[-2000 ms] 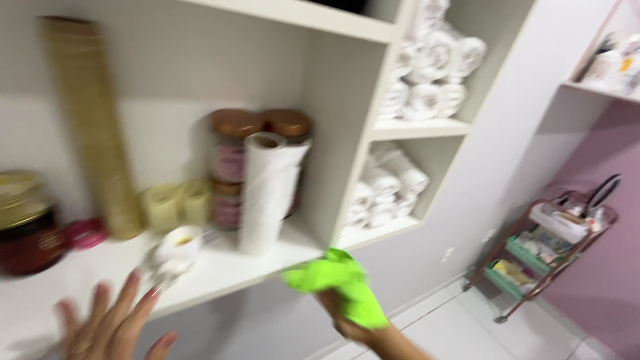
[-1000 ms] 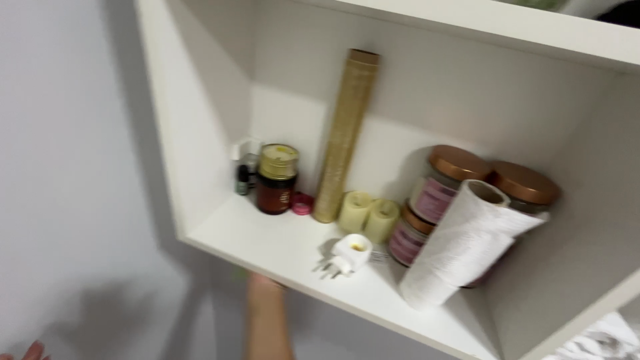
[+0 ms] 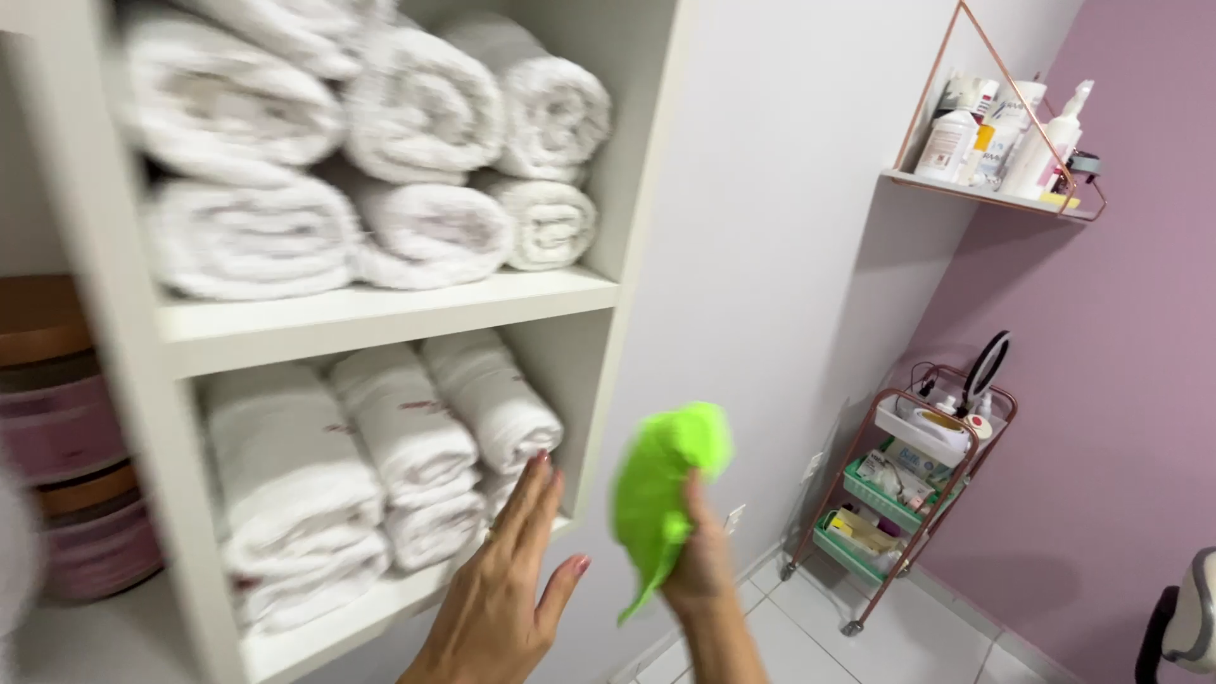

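Observation:
A bright green cloth [image 3: 660,484] is bunched in my right hand [image 3: 705,560], held beside the right edge of the white shelving unit [image 3: 608,313]. My left hand [image 3: 508,570] holds nothing; its fingers point up in front of the lower compartment, close to the folded white towels [image 3: 285,465], though contact cannot be told. Rolled white towels [image 3: 423,104] are stacked in the compartment above. At the far left, jars with copper-coloured lids [image 3: 71,399] stand in the neighbouring compartment, partly cut off by the frame.
A rose-gold trolley [image 3: 879,494] with green baskets and a ring-shaped item on top stands by the pink wall. Above it hangs a small wall shelf [image 3: 988,195] with bottles. Part of a chair [image 3: 1192,613] shows at the lower right, on the white tiled floor [image 3: 798,636].
The view has swung right, from the compartment with jars, candles and a paper roll to the towels. Both hands are now in full view, the right one with the green cloth.

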